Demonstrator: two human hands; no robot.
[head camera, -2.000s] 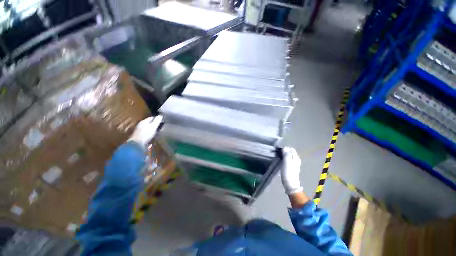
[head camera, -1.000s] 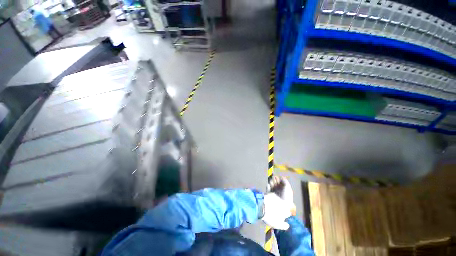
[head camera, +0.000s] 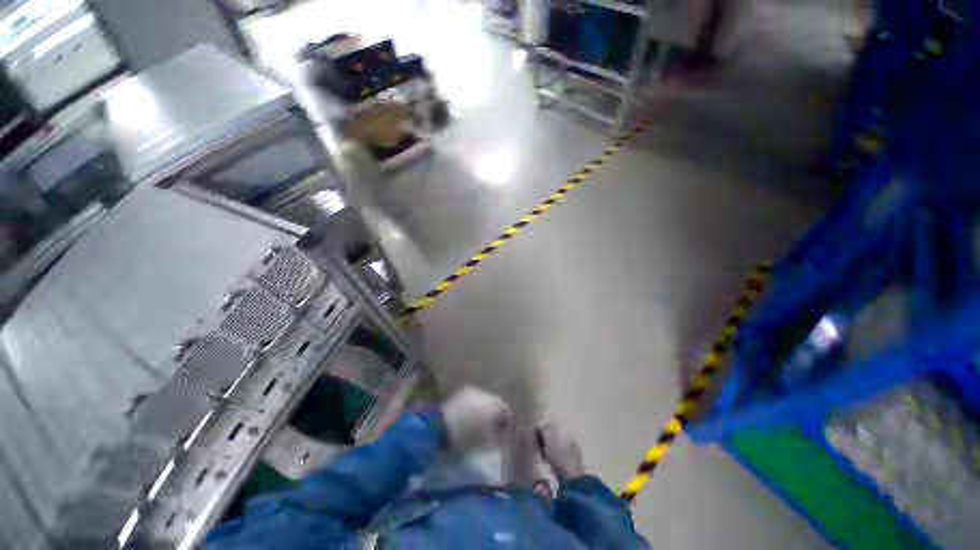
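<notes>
My left hand (head camera: 474, 418), pale and blurred, is at the bottom centre in front of my blue smock. My right hand (head camera: 561, 451) is just beside it to the right, also blurred. Glove edges and finger positions are unclear, and I cannot tell whether either hand holds anything. Silver rack units (head camera: 140, 274) stand in a row at the left, with round vented grilles on their end faces. They rest on a silver trolley (head camera: 371, 306) with green mat below. Neither hand visibly touches the trolley.
Blue storage rack (head camera: 860, 371) with a green mat (head camera: 806, 483) is at the right. Yellow-black tape (head camera: 688, 403) runs beside it; another strip (head camera: 516, 228) crosses the floor. A small cart with dark items (head camera: 376, 97) and a metal-framed cart (head camera: 586, 86) stand ahead.
My hands left the cart edge and came together in front of my body, now further left in view than a second ago. The view has turned, and the trolley shows at the left.
</notes>
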